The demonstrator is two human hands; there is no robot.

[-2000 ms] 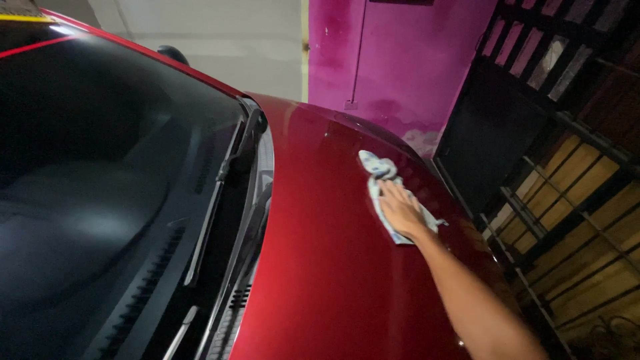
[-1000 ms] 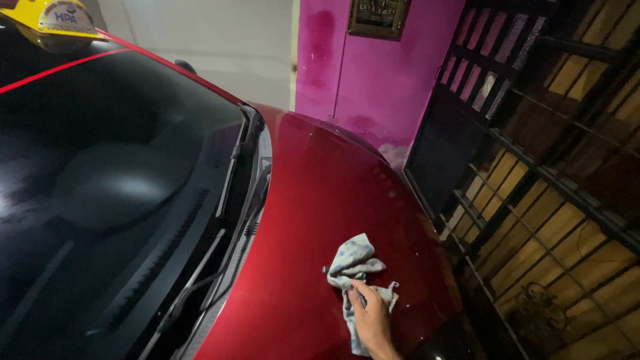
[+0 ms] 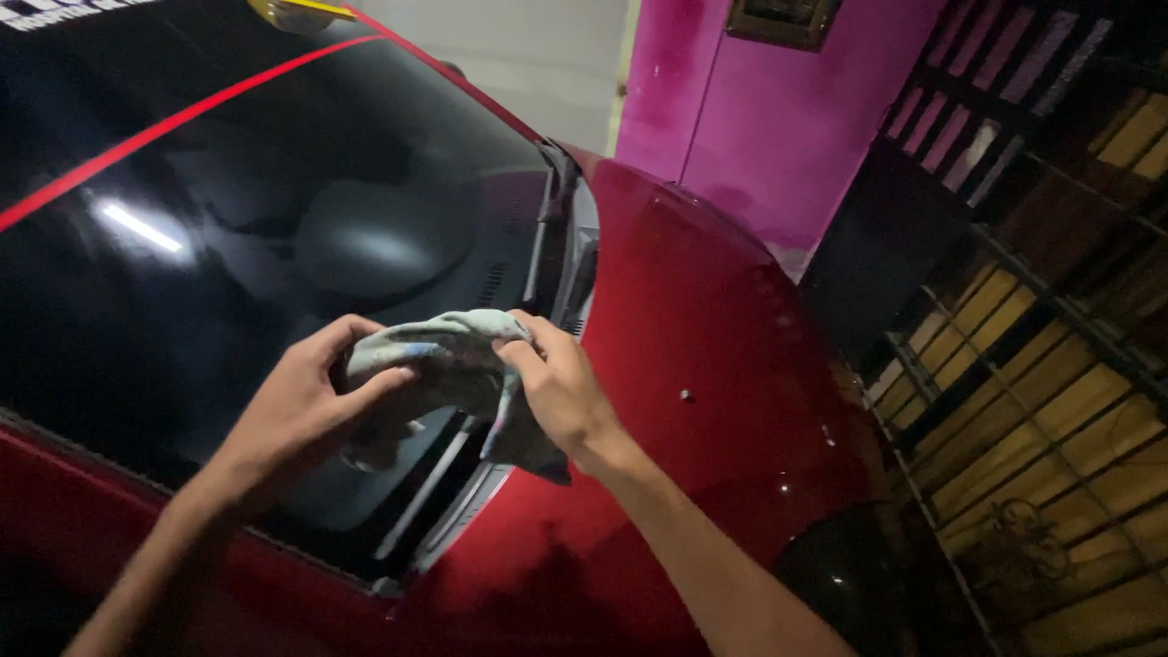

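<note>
A pale, patterned cloth [image 3: 456, 351] is bunched between my two hands, above the lower edge of the car's windshield [image 3: 383, 246]. My left hand [image 3: 319, 383] grips its left end, with the thumb along the front. At the cloth's right end, my right hand [image 3: 557, 383] pinches the fabric, and a loose flap hangs below. The red car hood [image 3: 693, 347] extends to the right of my hands. Behind and below the cloth lie the wiper arms [image 3: 424, 497], partly hidden.
A metal gate with bars [image 3: 1031, 411] runs along the right side. Past the hood stands a magenta wall [image 3: 757, 119] with a framed picture [image 3: 783, 18]. A yellow sign [image 3: 306, 11] is on the car roof, and a red strip [image 3: 182, 123] crosses the windshield.
The cloth was on the hood under my right hand; now it is lifted over the windshield's base. My left hand has come into view and holds it too.
</note>
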